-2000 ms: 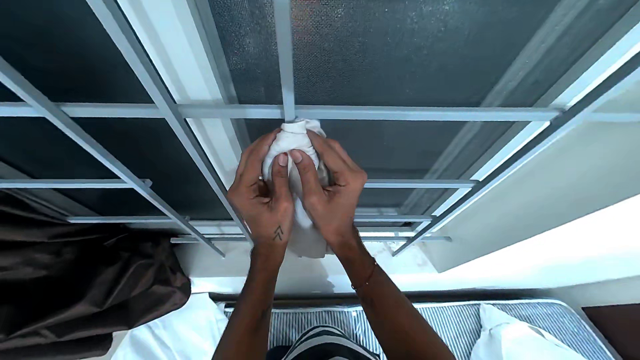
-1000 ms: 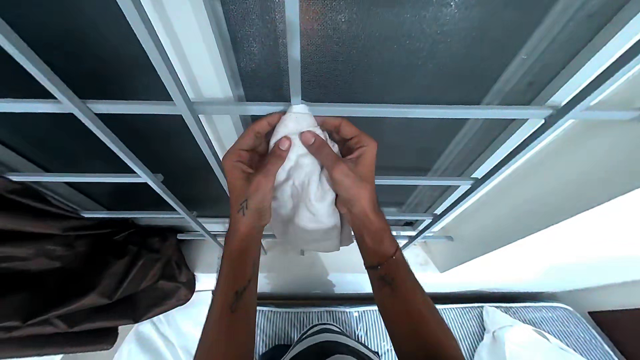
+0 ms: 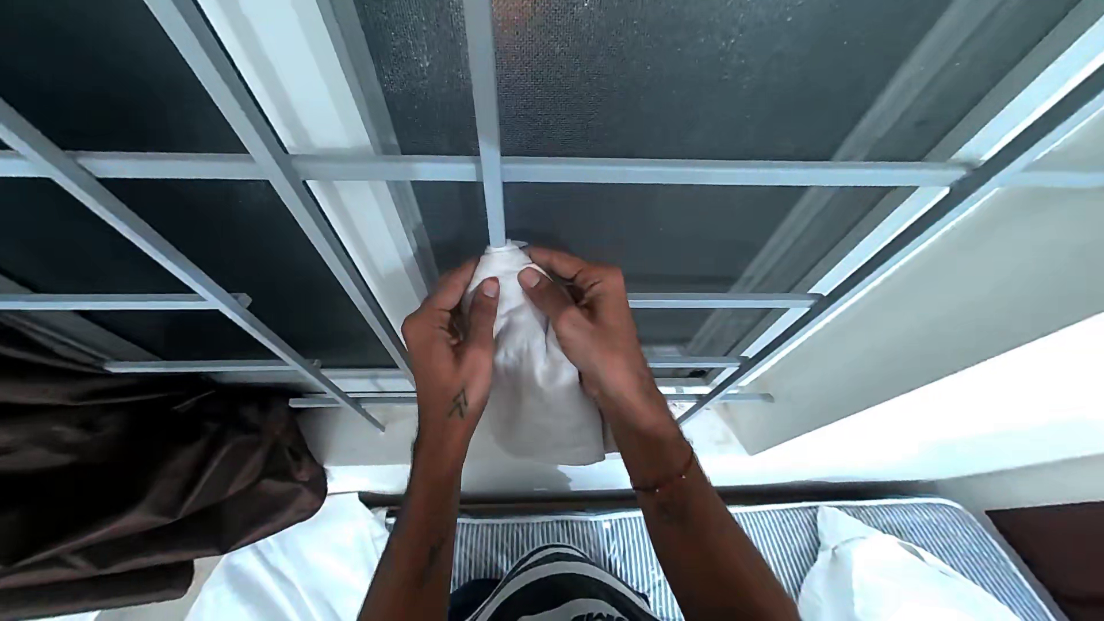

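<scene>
A white cloth (image 3: 539, 388) is wrapped around a vertical bar (image 3: 485, 112) of the metal window grille, just below a horizontal bar (image 3: 655, 171). My left hand (image 3: 453, 345) pinches the cloth from the left, thumb on its front. From the right, my right hand (image 3: 591, 319) pinches it the same way. The cloth's loose end hangs between my forearms. The fingers behind the cloth are partly hidden, as is the bar inside it.
Behind the grille is a dark mesh screen (image 3: 673, 95) with a white frame. A dark brown curtain (image 3: 147, 474) hangs at the left. Below are a striped mattress (image 3: 759, 535), a white pillow (image 3: 897, 578) at the right and white fabric (image 3: 293, 561) at the left.
Both hands and the cloth have moved down the vertical bar, from about the height of the horizontal bar to below it. The bunched cloth now hangs longer than two seconds ago.
</scene>
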